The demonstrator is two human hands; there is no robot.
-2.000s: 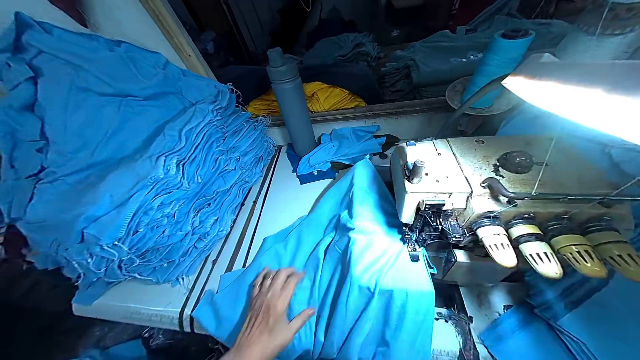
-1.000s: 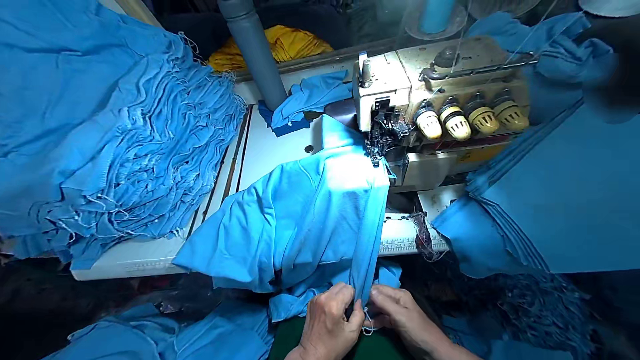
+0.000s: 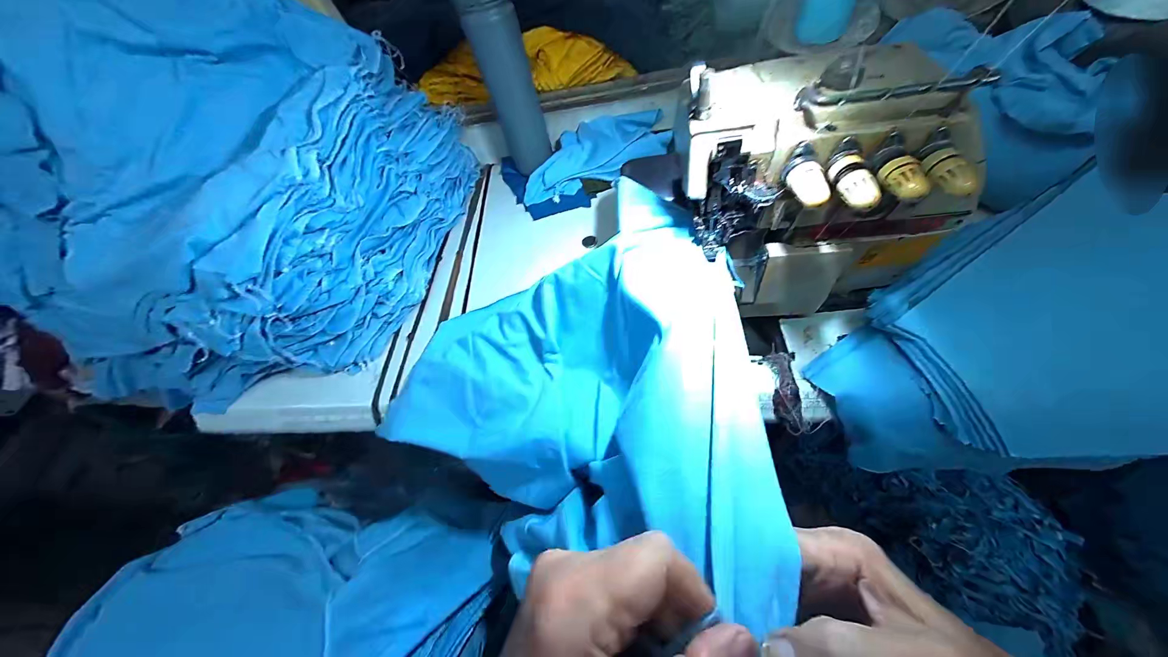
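A blue fabric piece [image 3: 584, 383] runs from under the presser foot area of an overlock sewing machine [image 3: 839, 137] down over the table edge. Its lower end is pinched by my left hand [image 3: 611, 598], fingers curled, and by my right hand [image 3: 867, 602], close beside it at the bottom of the view. The fingertips are partly cut off by the frame edge. Two layers or a fold run lengthwise along the cloth's right side, and bright lamp light falls on it near the needle.
Stacked blue fabric [image 3: 228, 201] covers the table's left. More blue panels [image 3: 1031, 319] hang at right, with others [image 3: 274, 575] at lower left. A grey bottle [image 3: 511, 82], fabric scraps [image 3: 598, 155] and yellow cloth [image 3: 575, 59] lie behind. Thread waste [image 3: 985, 547] is below right.
My left hand, flat on the cloth two seconds ago, has moved to the cloth's lower end, where my right hand now holds too. The view has shifted, and the hands appear nearer.
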